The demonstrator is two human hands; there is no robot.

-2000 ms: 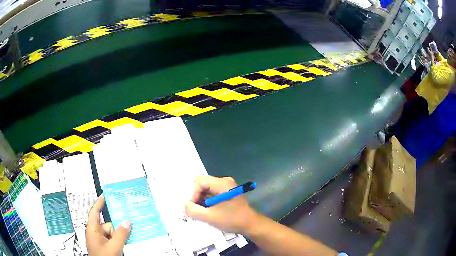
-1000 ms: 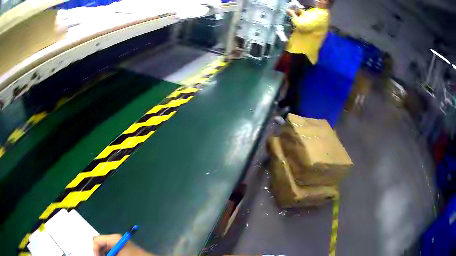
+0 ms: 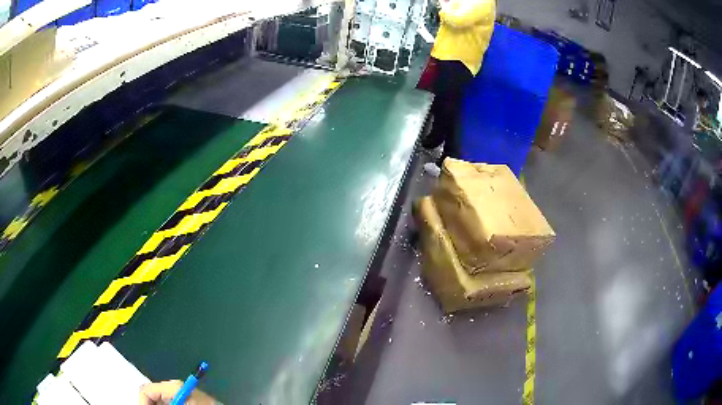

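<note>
My right hand [image 3: 166,391] is at the bottom left, cut off by the lower edge, with the blue pen [image 3: 190,384] held upright and tilted in its fingers. The white flat box blanks [image 3: 103,376] lie on the green bench beside it, mostly cut off by the lower edge. The pen tip is hidden below the picture. My left hand is not in view.
The green bench [image 3: 261,269] has black-and-yellow tape [image 3: 186,213]. Brown cartons [image 3: 495,225] are stacked on the floor at its right. A person in yellow [image 3: 465,35] stands beside a blue panel [image 3: 507,99]. A white shelf edge [image 3: 158,39] runs along the upper left.
The view has swung right and up. The box blanks and my right hand with the pen have shifted to the bottom left corner. My left hand has left the picture.
</note>
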